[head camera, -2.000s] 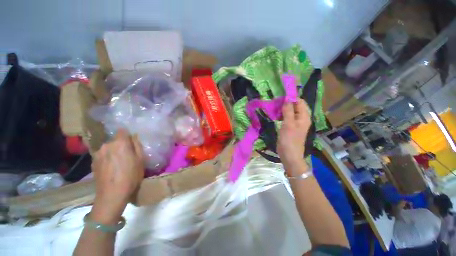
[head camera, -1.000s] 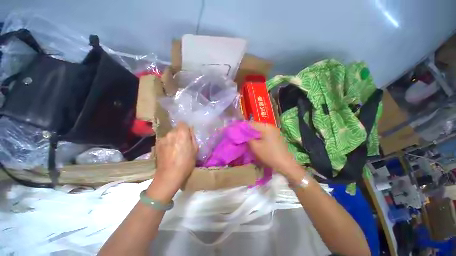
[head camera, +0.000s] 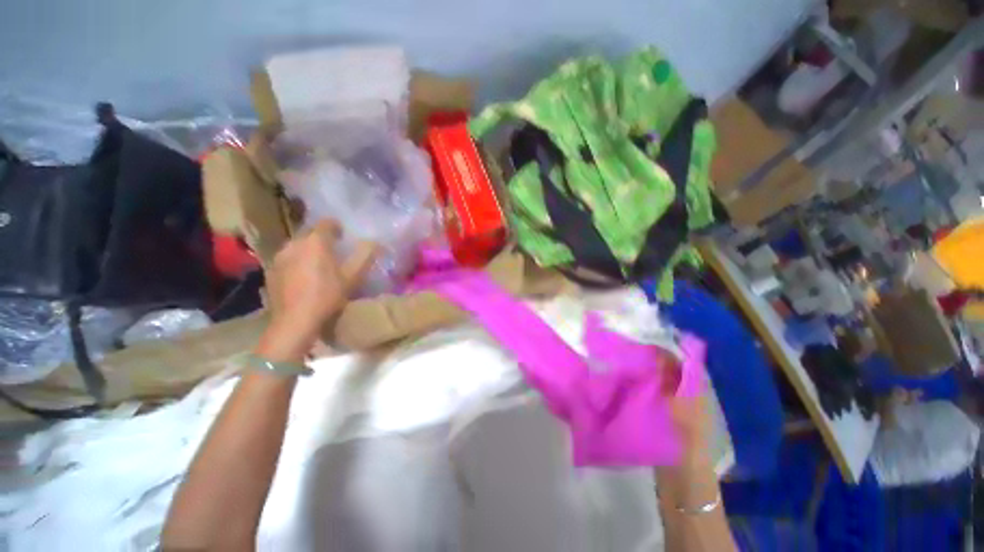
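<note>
A bright magenta strip (head camera: 540, 356) stretches from inside the open cardboard box (head camera: 394, 316) down to the right, over the white strips. My right hand (head camera: 687, 404) is shut on its bunched lower end, partly hidden by the fabric and blurred. My left hand (head camera: 313, 278) is at the box's front left, against a crinkled clear plastic bag (head camera: 367, 199); its thumb and fingers look apart, but I cannot tell whether it grips the bag or the box edge.
A red carton (head camera: 466, 189) stands in the box's right side. A green patterned bag (head camera: 604, 162) is right of it, a black handbag (head camera: 151, 216) left. White strips (head camera: 130, 464) lie in front. A blue tub (head camera: 734, 377) and cluttered shelving are at right.
My right hand has moved from the box down to the right, drawing the magenta strip out into a long length. My left hand stays at the box. The camera view has shifted.
</note>
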